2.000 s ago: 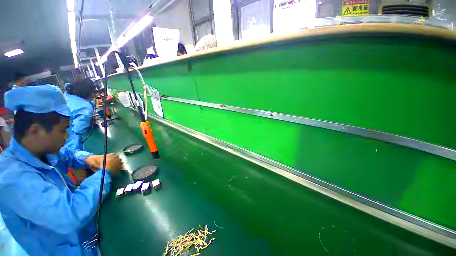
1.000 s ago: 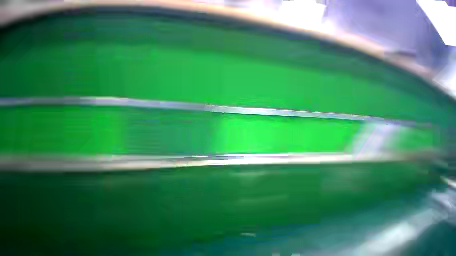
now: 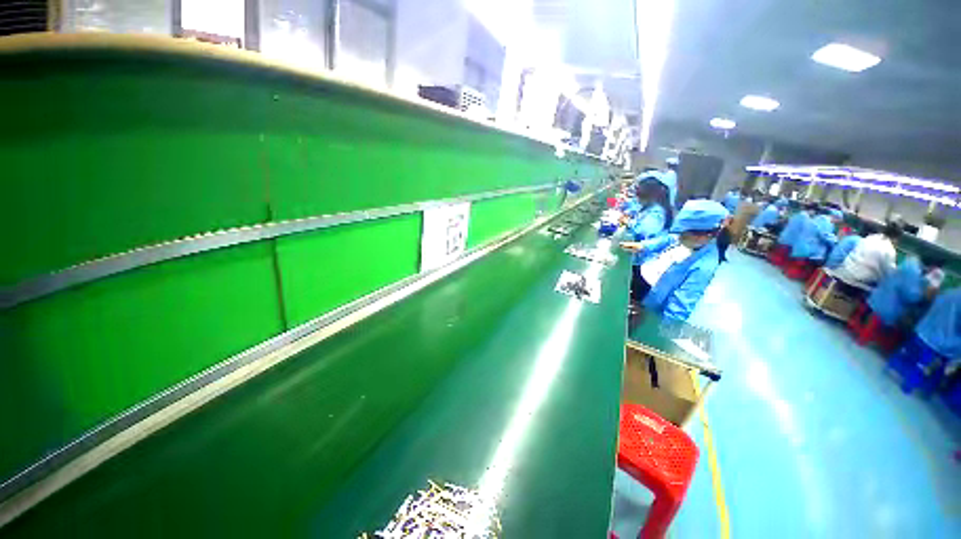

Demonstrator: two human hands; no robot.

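Note:
A loose pile of thin white, yellow and dark strips lies on the dark-green bench at the bottom of the head view, cut off by the lower edge. Neither my left hand nor my right hand is in the picture.
A green panel with a metal rail and a posted sheet runs along the left. Small parts on white sheets lie farther down the bench. A red stool stands at its right. Workers in blue smocks sit beyond.
The view has swung from the left end of the line, through a blur along the green panel, to the right end. The neighbour with the orange screwdriver has left the picture.

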